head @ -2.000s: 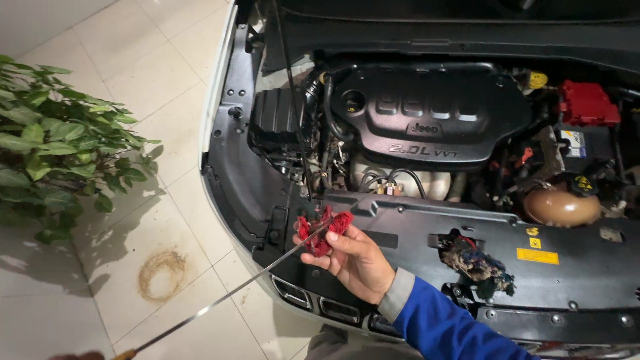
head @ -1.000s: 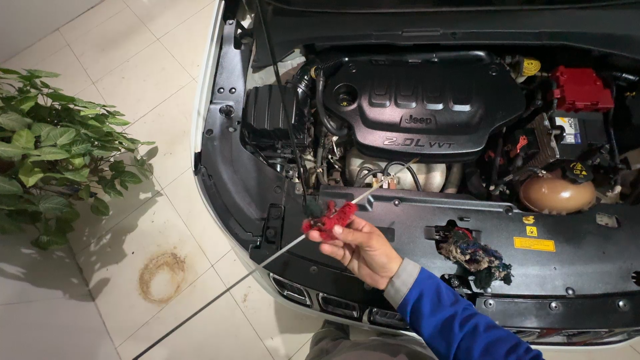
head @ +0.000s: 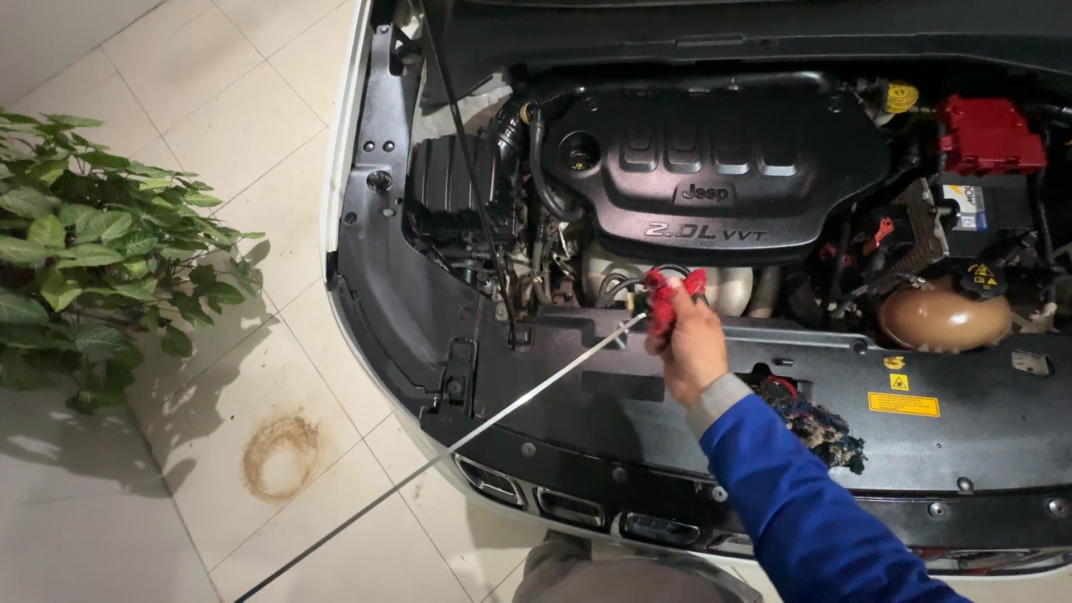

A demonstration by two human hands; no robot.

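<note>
My right hand [head: 693, 347], in a blue sleeve with a grey cuff, grips a red cloth [head: 670, 297] bunched around the far end of a long thin metal dipstick [head: 519, 404]. The hand is over the front edge of the Jeep engine bay, just below the black plastic engine cover [head: 712, 167]. From the cloth the dipstick slants down to the left, past the car's front edge and out at the bottom of the view. My left hand is out of view. A dark, multicoloured bundle of rag threads [head: 816, 427] lies on the radiator panel to the right of my sleeve.
The black hood prop rod [head: 469, 167] stands at the left of the engine bay. At the right are a red battery terminal cover [head: 990, 134] and a brownish coolant reservoir [head: 946, 320]. A leafy plant [head: 92, 251] stands left of the car on the tiled floor [head: 276, 184].
My right hand with the red cloth has moved away from me and to the right, along the dipstick to its far end. The left hand, partly visible two seconds ago at the bottom left, is out of view.
</note>
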